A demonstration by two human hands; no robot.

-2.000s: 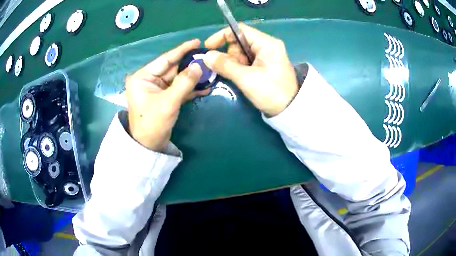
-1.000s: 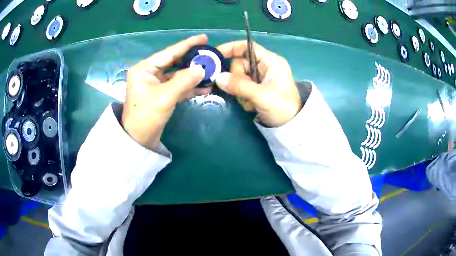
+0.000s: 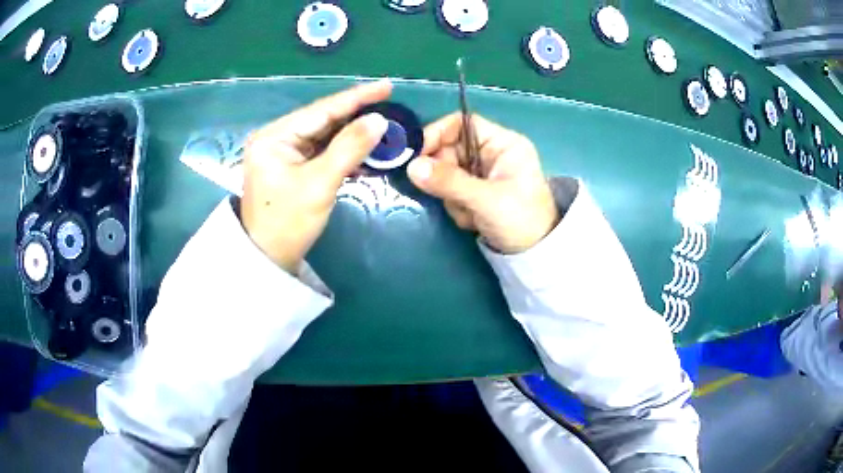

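Note:
My left hand [image 3: 300, 171] holds a black-rimmed round part [image 3: 396, 139] with a bluish-purple centre, thumb over its face. A white arc shows along the disc's lower right edge. My right hand [image 3: 494, 180] holds slim tweezers [image 3: 467, 115] upright between its fingers, tips pointing away from me. My right thumb is at the disc's lower right rim; whether it presses on it is hard to tell. White arc pieces [image 3: 381, 199] lie on the mat just below the disc, partly in lamp glare.
A clear tray [image 3: 137, 231] heaped with black discs stands at left. A green conveyor [image 3: 388, 42] with spaced discs runs beyond the mat. Rows of white arcs [image 3: 686, 245] and a thin pale tool [image 3: 749, 252] lie at right. Another person's sleeve [image 3: 813, 342] shows at the right edge.
The discs on the conveyor have shifted rightward. The held disc has turned, so its white arc now shows lower. Both hands still hold the same things.

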